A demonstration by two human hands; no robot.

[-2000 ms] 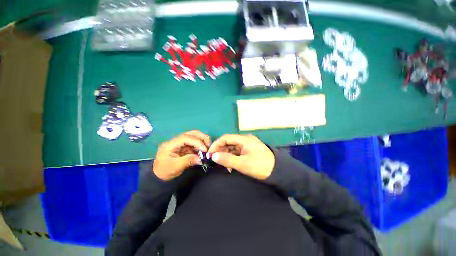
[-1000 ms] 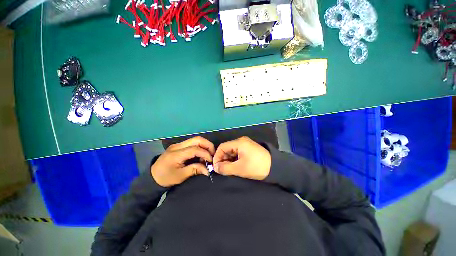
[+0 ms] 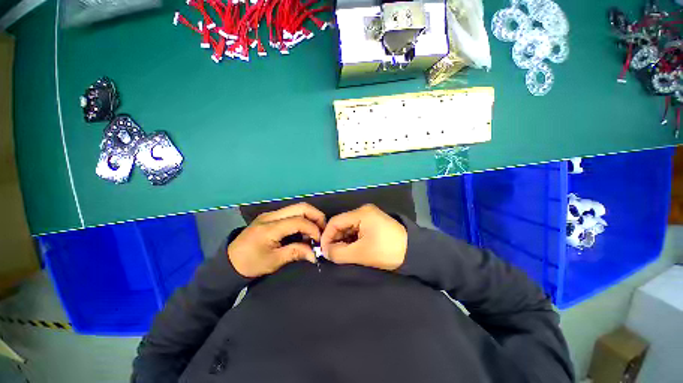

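My left hand (image 3: pixel 275 241) and my right hand (image 3: pixel 365 238) are together, close to my body, just off the table's front edge. Their fingertips pinch a small part with a white piece (image 3: pixel 317 251) between them. The fingers hide most of this part, so I cannot tell what it is. A pile of black and white circuit boards (image 3: pixel 159 156) lies on the green bench mat at the left. Red wires with white plug ends (image 3: pixel 251 26) are heaped at the back, left of centre. The pale-yellow jig (image 3: pixel 414 122) lies near the front edge.
The screw feeder (image 3: pixel 391 52) stands behind the jig, with a plastic bag (image 3: pixel 466 37) beside it. Clear plastic rings (image 3: pixel 530 45) and wired assemblies (image 3: pixel 650 56) lie at the right. Blue bins (image 3: pixel 620 224) stand below the table edge; the right one holds white housings (image 3: pixel 584 220).
The view has tilted and shifted, so the bench things appear higher than two seconds ago. My hands have stayed together at the small part, which now shows a white piece between the fingertips.
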